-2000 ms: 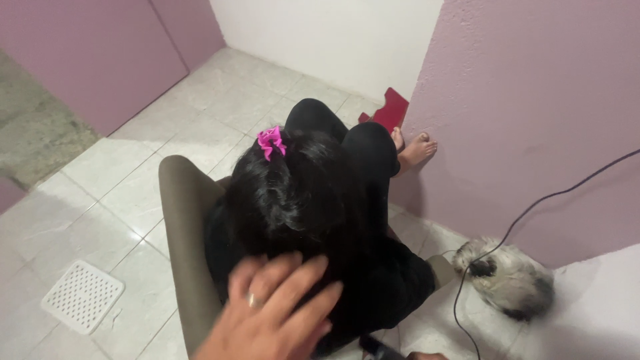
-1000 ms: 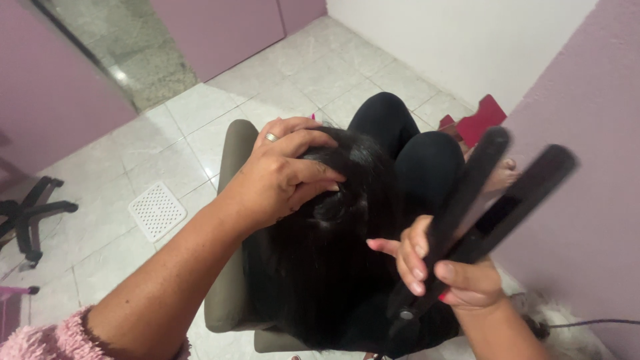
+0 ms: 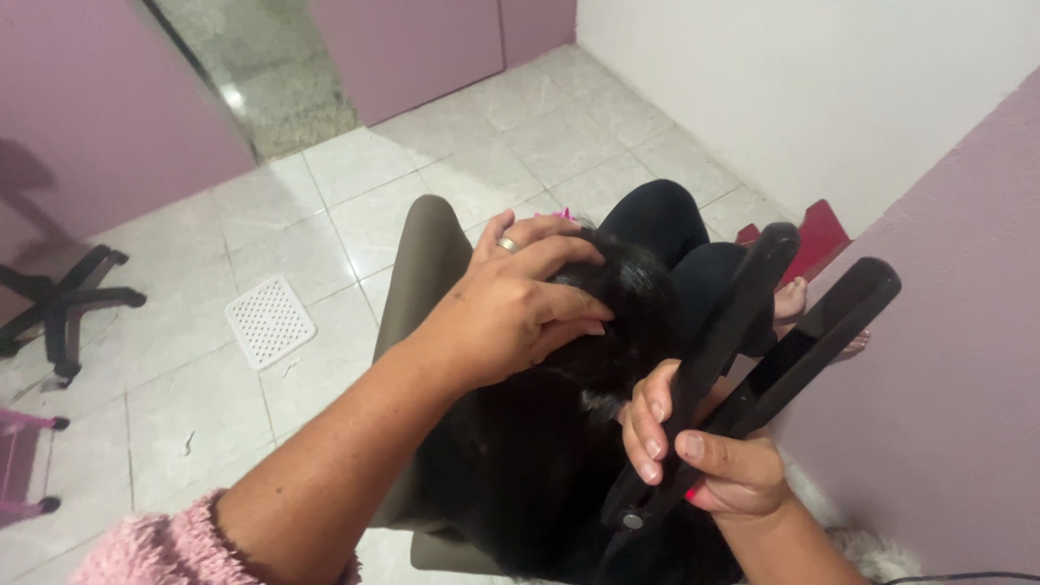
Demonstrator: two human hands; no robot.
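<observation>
A seated person's long dark hair (image 3: 520, 455) hangs down below the middle of the view. My left hand (image 3: 528, 292), with a ring on it, rests on the crown, thumb and fingertips pinching some of the hair. A pink hair clip (image 3: 556, 215) shows partly behind its fingers. My right hand (image 3: 707, 447) grips a black hair straightener (image 3: 731, 333) near its hinge; the two arms of the tool stand apart, pointing up and right. No hair is visible between its plates.
The person sits on an olive chair (image 3: 418, 260). On the tiled floor lie a white perforated drain cover (image 3: 270, 322) and, at far left, a black wheeled chair base (image 3: 61, 301). A red object (image 3: 816, 240) stands by the pink wall (image 3: 934, 390). A cord (image 3: 959, 578) runs at bottom right.
Two seconds ago only one hand was over the hair, and the clip showed fully. One second ago both hands were there, the straightener held. Since then they have hardly moved.
</observation>
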